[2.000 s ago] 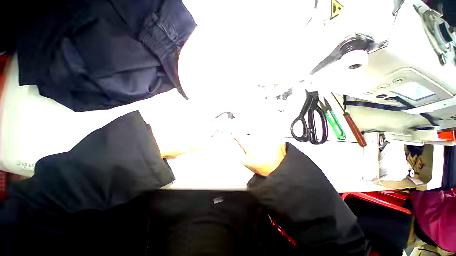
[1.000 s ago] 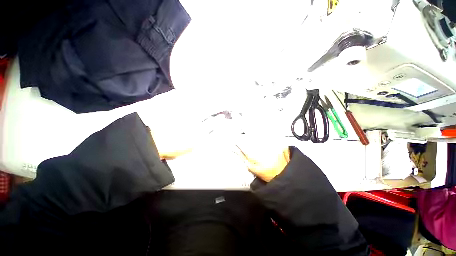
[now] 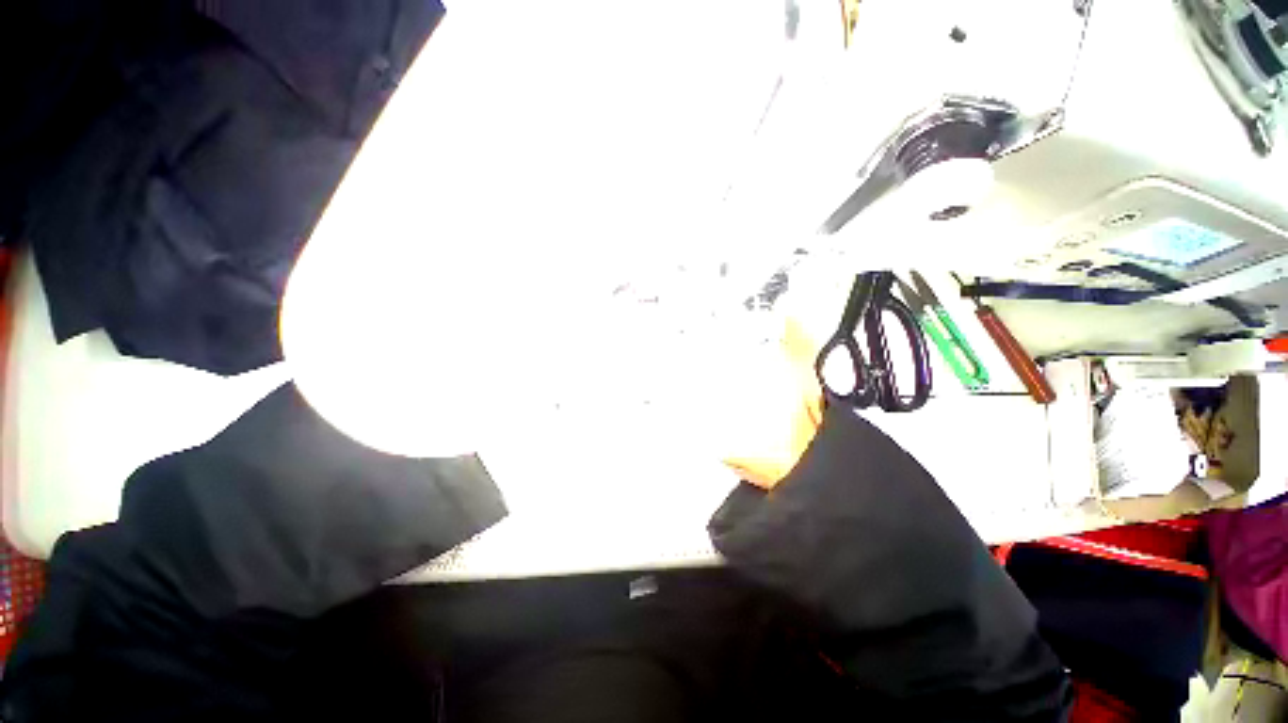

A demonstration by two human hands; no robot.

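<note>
The needle area (image 3: pixel 763 290) under the white sewing machine head (image 3: pixel 495 184) is mostly washed out by glare. My right hand (image 3: pixel 777 424) lies just in front of it, beside the black shears; only its wrist edge shows and its fingers are lost in the glare. My left hand is not visible; its black sleeve (image 3: pixel 353 494) ends at the overexposed machine head. Any small piece between the hands is hidden by the glare. A dark navy garment (image 3: pixel 198 184) lies at the upper left.
Black shears (image 3: pixel 879 353), green snips (image 3: pixel 949 332) and a red-brown-handled tool (image 3: pixel 1014 353) lie right of my right hand. A control panel (image 3: pixel 1172 240) stands above a small parts tray (image 3: pixel 1074 438). A red basket (image 3: pixel 1130 551) with dark pieces is below the table. Red mesh (image 3: pixel 20 593) shows at far left.
The view has shifted, and the bright machine head now covers more of the left and centre. My left hand's visible wrist has dropped out of sight. My right wrist stays near the shears.
</note>
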